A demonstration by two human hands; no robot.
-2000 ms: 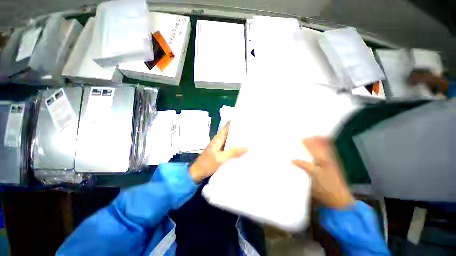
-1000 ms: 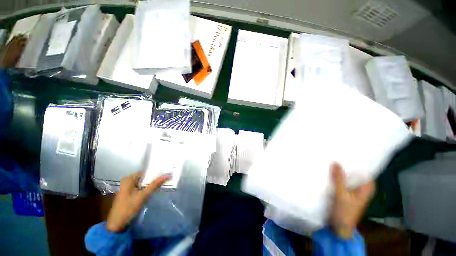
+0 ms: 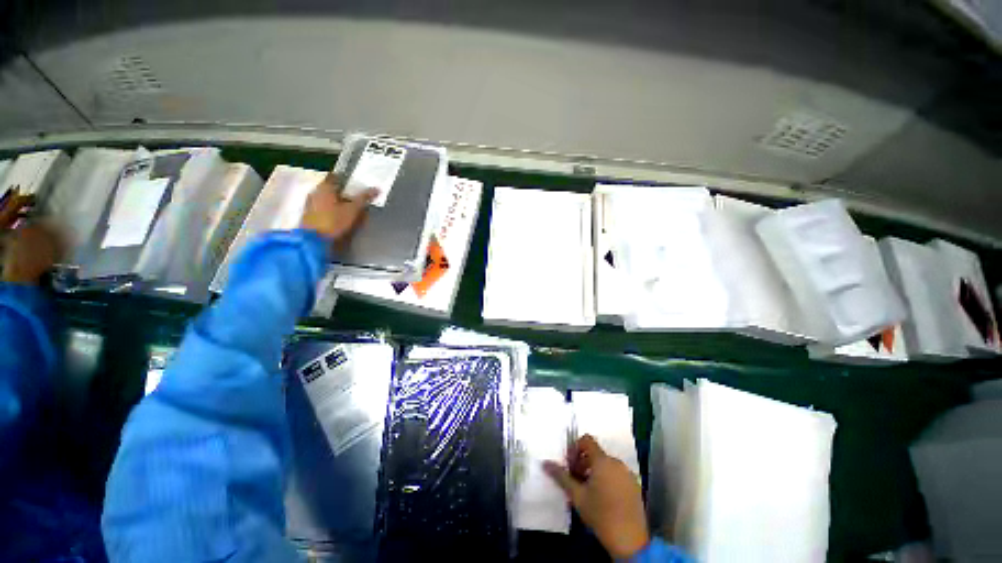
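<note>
My left hand [image 3: 336, 213] reaches to the back row and grips the left edge of a bagged grey slab, a bagged keyboard [image 3: 402, 209] with a white label. The slab lies over a white gift box [image 3: 463, 232] with an orange-and-dark picture. My right hand [image 3: 602, 497] is at two low piles of small white cards [image 3: 544, 484], fingertips bent together on the right pile. Whether it pinches a card cannot be told. More bagged keyboards lie left of the cards, one with its black key side [image 3: 451, 451] up and one with its grey back [image 3: 341, 440] up.
A stack of white sleeves [image 3: 764, 473] stands right of the cards. White boxes and trays [image 3: 830, 269] line the back of the green bench [image 3: 703, 357] below a grey panel [image 3: 505, 88]. Another person's hand [image 3: 30, 251] is at the far left. A pale grey block [image 3: 961, 451] is at the right.
The white sleeve has left my right hand, which is now at the cards. My left hand has moved from the near keyboards to the back row with a bagged slab. The view has shifted.
</note>
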